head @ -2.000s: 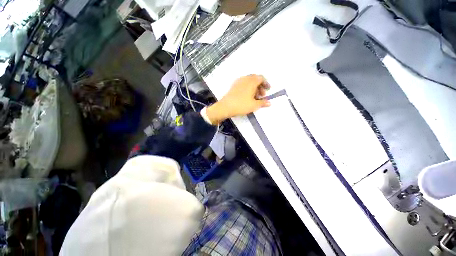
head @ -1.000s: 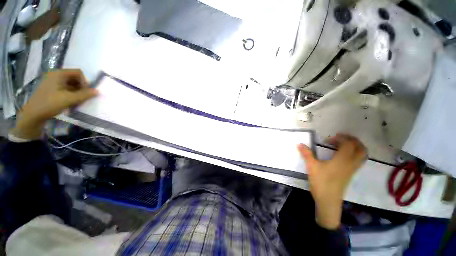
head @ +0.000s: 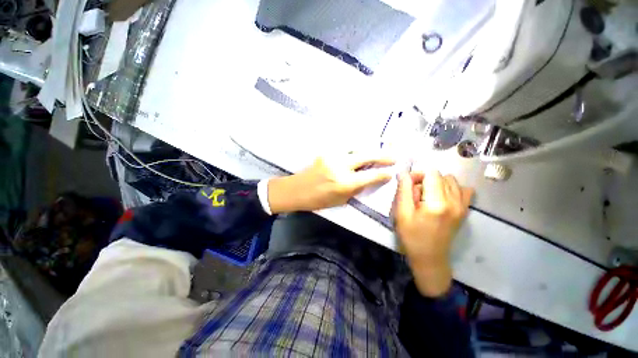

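The white-faced curved panel (head: pixel 372 212) lies along the table's front edge, its white face almost lost against the table. Its dark edge shows below my left hand and as a thin line further left. A grey part (head: pixel 280 96) shows at its far left side. My left hand (head: pixel 325 185) reaches in from the left, fingertips on the panel's end. My right hand (head: pixel 430 210) pinches the same end, close beside the left fingertips. Both hands are just in front of the presser foot (head: pixel 490 140). The fingers partly hide the panel's end.
The cream machine head (head: pixel 539 63) stands at upper right. A grey cut piece (head: pixel 329 24) and small dark ring (head: pixel 431 43) lie beyond the hands. Red scissors handles (head: pixel 613 298) lie at the right edge. A plastic-wrapped bundle (head: pixel 133 66) and cables are at left.
The view has turned from the left table end toward the machine. My hands, apart at the panel's two ends a second ago, are now together at one end near the needle area.
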